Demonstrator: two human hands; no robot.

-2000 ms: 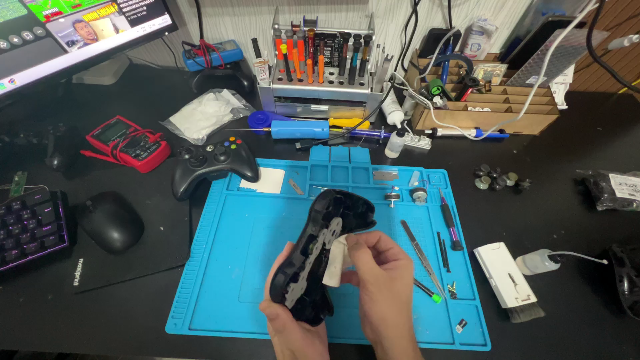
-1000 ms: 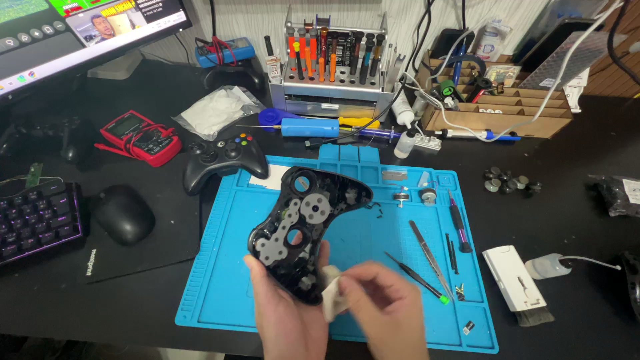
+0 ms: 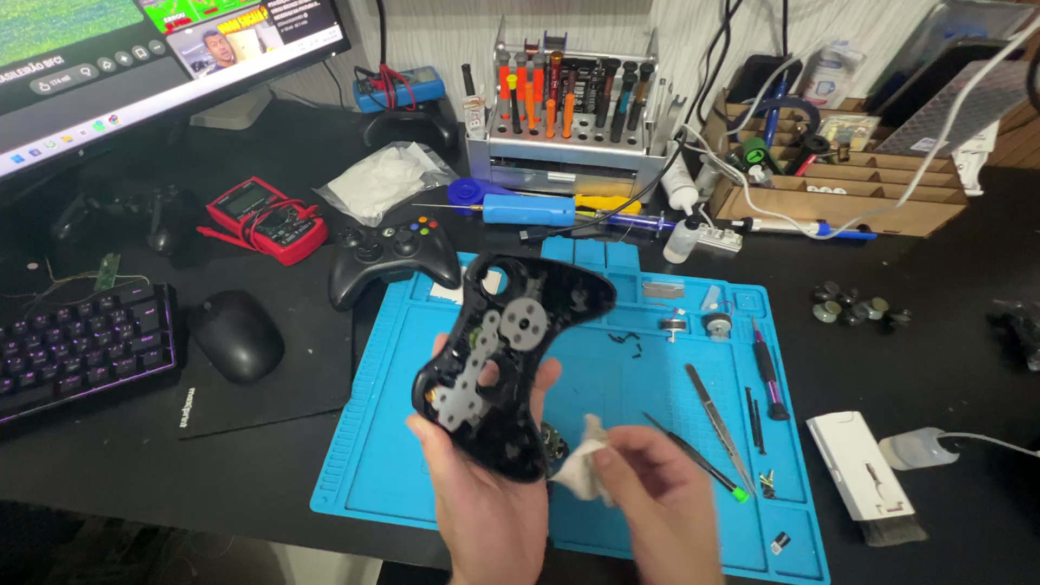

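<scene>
My left hand (image 3: pixel 487 487) holds the black front shell of a game controller (image 3: pixel 561 292) from below, its inner side up and tilted. Grey rubber button pads (image 3: pixel 463 398) lie in the shell. A crumpled whitish cloth or tissue (image 3: pixel 583 471) is pinched between the thumb and fingers of my right hand (image 3: pixel 642 471), just right of the shell's lower grip. Both are above a blue silicone repair mat (image 3: pixel 382 455). Part of a circuit board (image 3: pixel 554 443) shows behind the shell. Small black screws (image 3: pixel 630 341), tweezers (image 3: pixel 719 426) and a green-ended tool (image 3: pixel 699 459) lie on the mat.
A whole black controller (image 3: pixel 394 256) overlaps the mat's upper left corner. Beyond it are a red multimeter (image 3: pixel 268 219) and a screwdriver rack (image 3: pixel 569 146). A mouse (image 3: pixel 237 335) and keyboard (image 3: pixel 81 349) are at left. A white box with a brush (image 3: pixel 861 467) and small bottle (image 3: pixel 918 449) stand at right.
The shell has turned from steeply tilted to showing its inner face and is now raised over the mat. My right hand with the cloth has moved from inside the shell to beside its lower edge.
</scene>
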